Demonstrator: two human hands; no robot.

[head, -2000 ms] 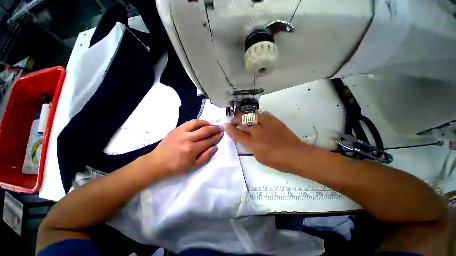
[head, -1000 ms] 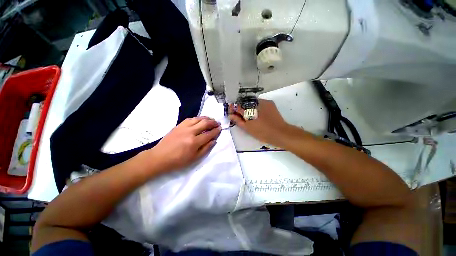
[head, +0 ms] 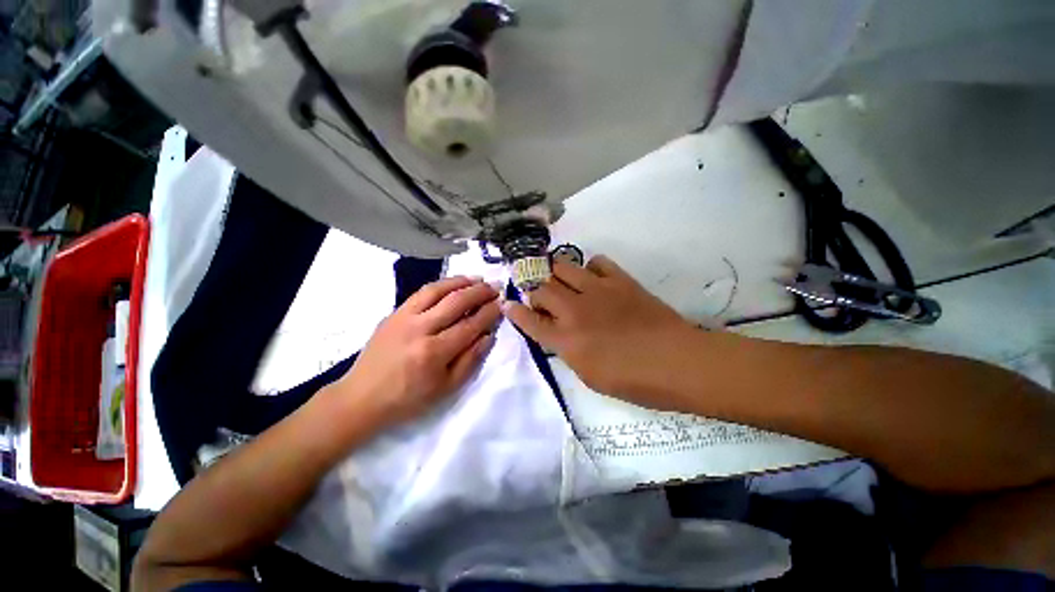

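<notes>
The white lining (head: pixel 463 463) lies under both hands and drapes over the table's front edge. A narrow dark strip shows along its right edge below the fingertips. My left hand (head: pixel 422 347) lies on the lining with its fingers bent, its fingertips near the seam. My right hand (head: pixel 607 330) is just right of it, its fingertips at the seam edge beside the tension dial (head: pixel 531 271). The sewing machine head (head: pixel 602 87) hangs above and hides the needle. Dark shell fabric (head: pixel 243 289) lies to the left. Whether the fingers pinch cloth is hard to see.
Black shears (head: pixel 862 249) lie right of the needle area, with silvery snips (head: pixel 868 294) across their handles. A red basket (head: pixel 87 370) with white items stands left of the table. A printed ruler (head: pixel 671 437) runs along the front edge. Loose thread curls lie on the bed.
The view has moved closer to the machine head, which now covers more of the dark cloth. A dark strip now shows at the lining's right edge. Both hands stay at the seam.
</notes>
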